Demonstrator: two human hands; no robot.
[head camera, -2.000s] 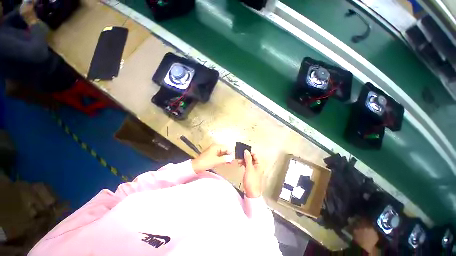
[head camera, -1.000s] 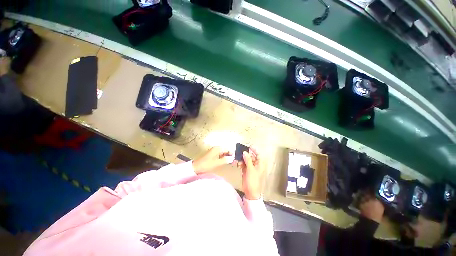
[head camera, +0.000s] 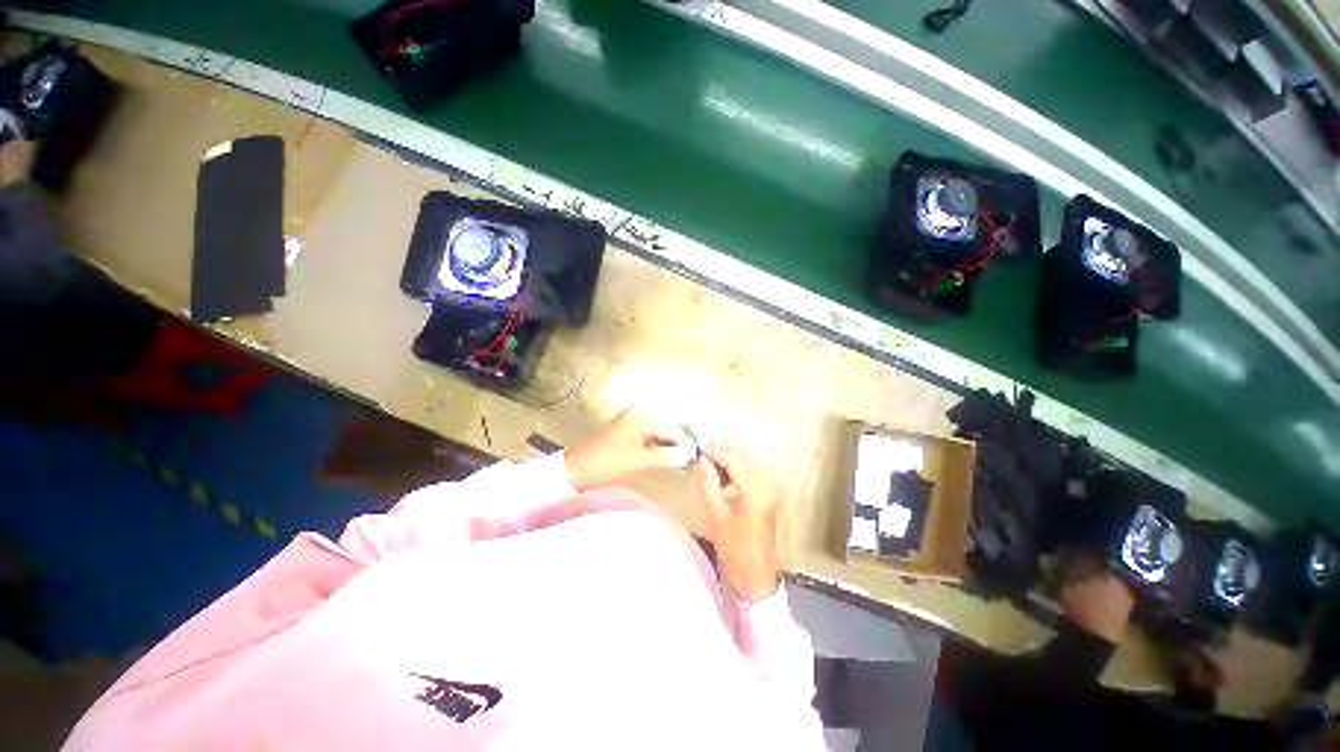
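Observation:
My left hand (head camera: 629, 450) and my right hand (head camera: 742, 507) are close together over the bench. A small foam pad (head camera: 700, 454) is between their fingertips, seen nearly edge-on. A thin white piece (head camera: 682, 444) shows at my left fingertips, perhaps the release liner. An opened speaker unit lies on the bench to the left, its round silver speaker driver (head camera: 482, 257) in the larger black shell. The smaller rear housing half (head camera: 478, 345), with red wires and a green board, lies on its near side.
Right of my hands is a carton tray (head camera: 951, 507) with white and black pads, beside a heap of foam strips (head camera: 1014, 485). A black panel (head camera: 240, 228) lies far left. The green conveyor belt (head camera: 764, 132) carries several units. Other people's hands are at both bench ends.
The pad was flat and facing up between my fingers; it is now turned nearly edge-on, with my hands closer together. Units on the conveyor have shifted within the view.

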